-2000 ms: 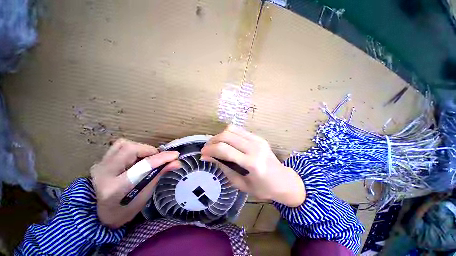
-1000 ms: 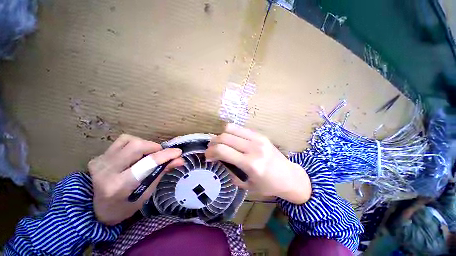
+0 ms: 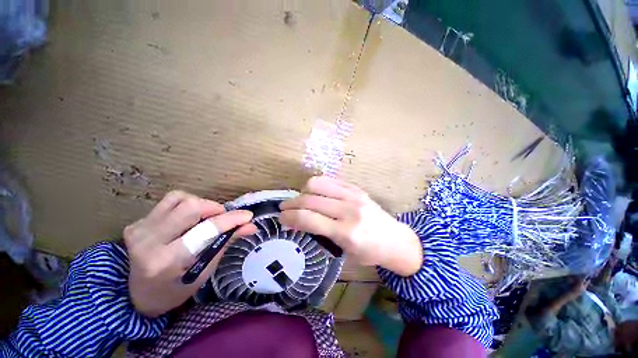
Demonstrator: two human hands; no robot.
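Note:
A round fan housing (image 3: 273, 266) with curved grey vanes, a pale centre disc and a dark square lies at the bench's near edge, against my lap. My left hand (image 3: 175, 248), a white band on one finger, holds dark tweezers (image 3: 208, 257) like a pen, its fingertips at the housing's upper left rim. My right hand (image 3: 350, 224) has its fingers bent onto the upper right rim; a short dark piece (image 3: 326, 245) shows below them. What lies between the fingertips is too small to tell.
A tied bundle of blue-and-white lead wires (image 3: 476, 217) lies at right. Rows of small pinkish-white parts (image 3: 325, 148) sit near the bench seam. Crumpled plastic bags (image 3: 17, 217) are at left. Wire scraps dot the cardboard (image 3: 210, 84). Another person (image 3: 584, 314) shows at lower right.
The view has shifted a little, so the wire bundle sits further left in it. My right fingers have shifted slightly left along the rim. My left hand has hardly moved.

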